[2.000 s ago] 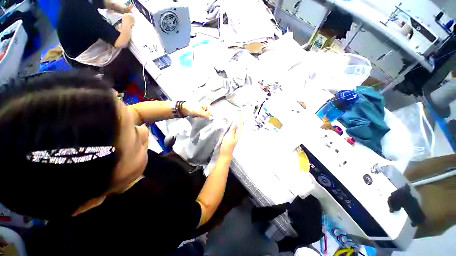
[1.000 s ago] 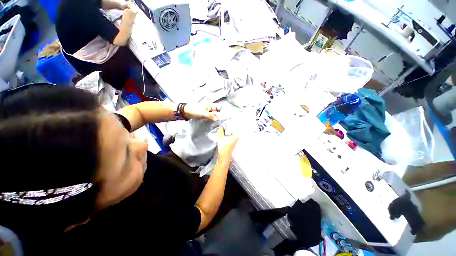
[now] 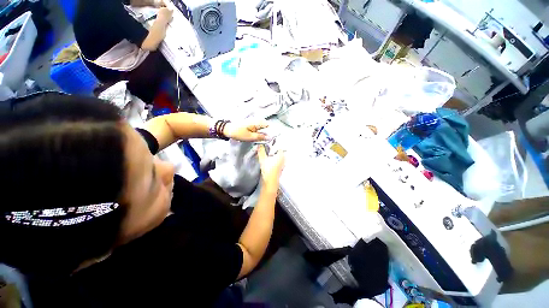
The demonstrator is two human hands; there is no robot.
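Observation:
Neither of my hands is in view. A seated person with a patterned headband fills the left and lower left. That person's two hands hold a light grey garment piece at the table edge, with their fingertips close together at its upper edge. The piece hangs in folds toward the lap. Its held edge is washed out. A white sewing machine with a black front panel and a yellow patch lies at the lower right. Pale gathered fabric lies on the table beyond the hands.
Small metal parts lie behind the work. A teal cloth and clear bags are behind the machine. A black cloth hangs at the table edge. Another person sits upper left by a white machine. A blue crate stands behind.
The near person's head has shifted in view, down and then slightly back up. Their hands have come closer together on the grey piece. The whole scene has shifted slightly.

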